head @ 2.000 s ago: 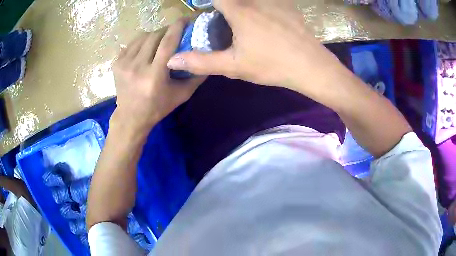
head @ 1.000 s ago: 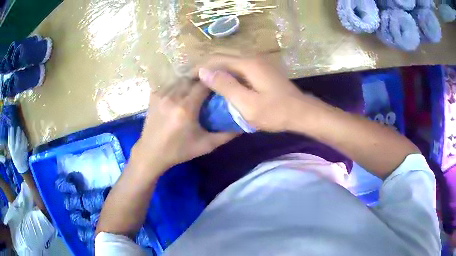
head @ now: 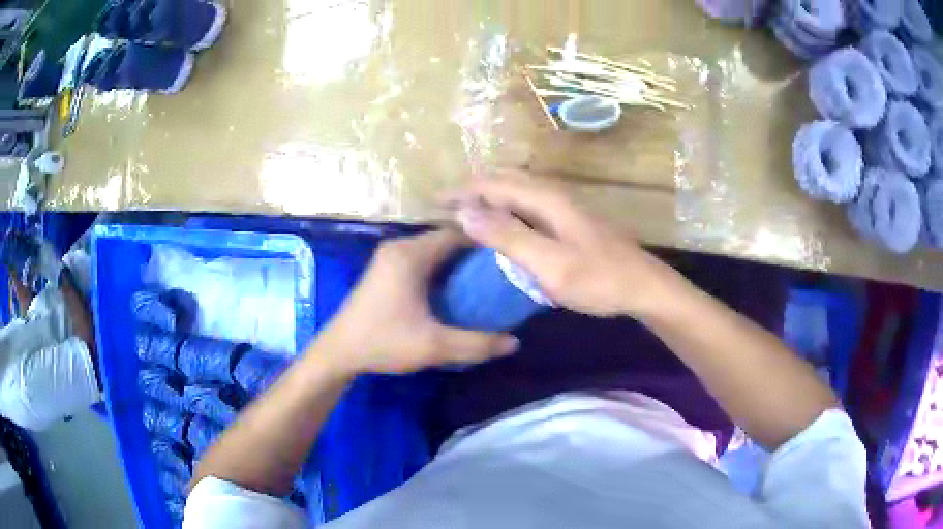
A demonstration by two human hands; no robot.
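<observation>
A blue tube body (head: 478, 291) with a white rim on its right end is between my two hands, just off the table's front edge. My left hand (head: 398, 310) wraps around the tube's blue side, with the thumb below it. My right hand (head: 564, 248) covers the white-rimmed end, its fingers over the top. The tube's opening is hidden by my right hand. A small round dish (head: 588, 113) stands on the table beside several thin pale sticks (head: 610, 81).
Pale rings (head: 847, 88) are piled at the table's right. Finished tubes (head: 145, 64) lie at the far left. A blue tote (head: 207, 240) with rows of blue tubes is at my left. Another person's white sleeve (head: 50, 356) shows at the left edge.
The view has shifted, so more rings and the whole dish show. My right hand has gone from holding the rim with fingers and thumb to covering that end; the tube stays in both hands.
</observation>
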